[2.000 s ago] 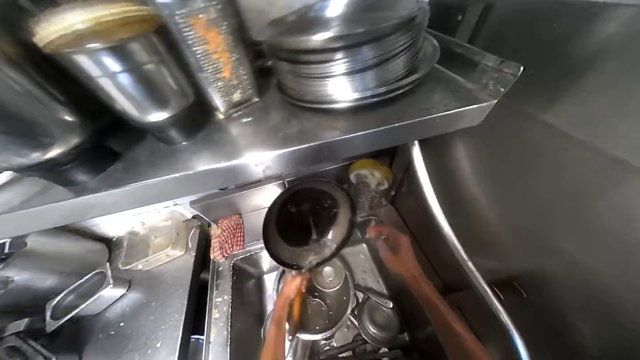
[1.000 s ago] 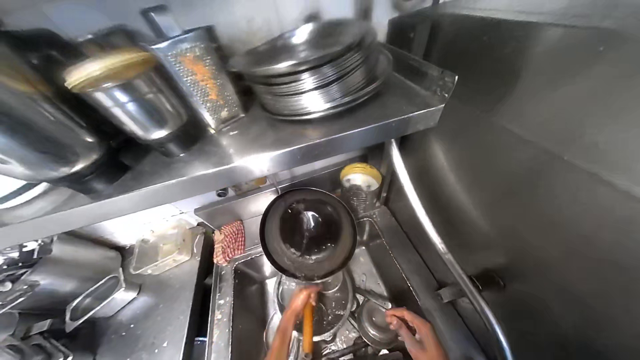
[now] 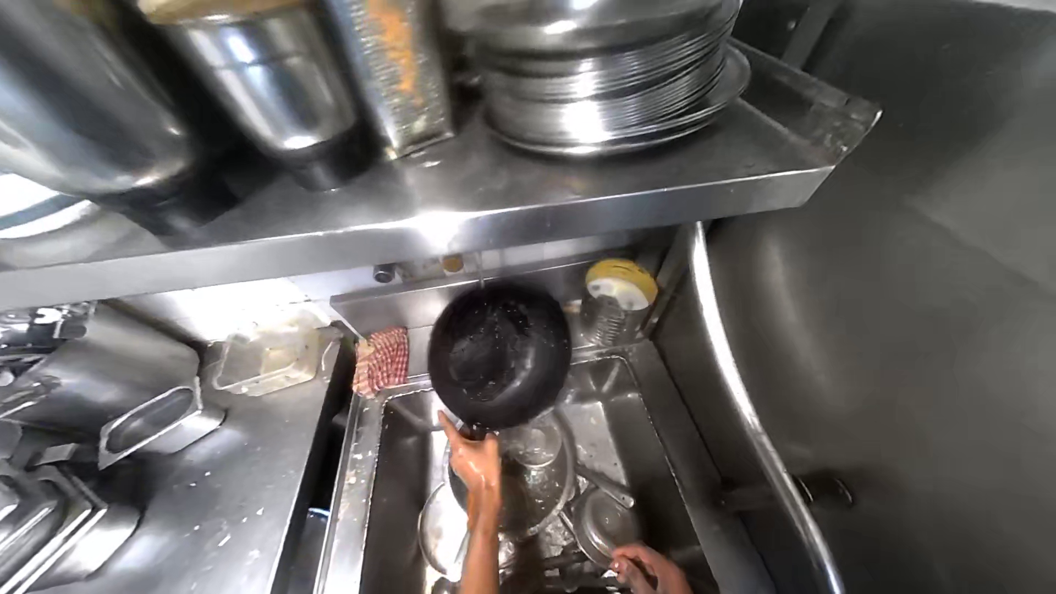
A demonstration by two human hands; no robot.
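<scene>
My left hand (image 3: 477,466) is closed at the near edge of a dark frying pan (image 3: 500,355), index finger extended along its rim. The pan is held up over the back of a steel sink (image 3: 672,462), and the hand hides its handle. Low in the frame, my right hand (image 3: 652,571) is curled beside a small round steel vessel (image 3: 605,521) in the sink; whether it grips anything is unclear. Below the pan lies a large steel bowl (image 3: 554,487) with a smaller round dish (image 3: 535,443) in it. A long-handled utensil (image 3: 606,485) lies just right of the bowl.
Overhead runs a steel shelf (image 3: 610,202) with stacked steel plates (image 3: 610,91), a grater (image 3: 396,74) and steel containers (image 3: 272,82). A red checked cloth (image 3: 382,360) hangs left of the pan; a yellow-rimmed container (image 3: 620,285) stands right. A curved metal pipe (image 3: 742,396) runs along the right.
My right hand has moved down from beside the pan to the small steel vessel. The orange handle seen earlier at my left hand no longer shows.
</scene>
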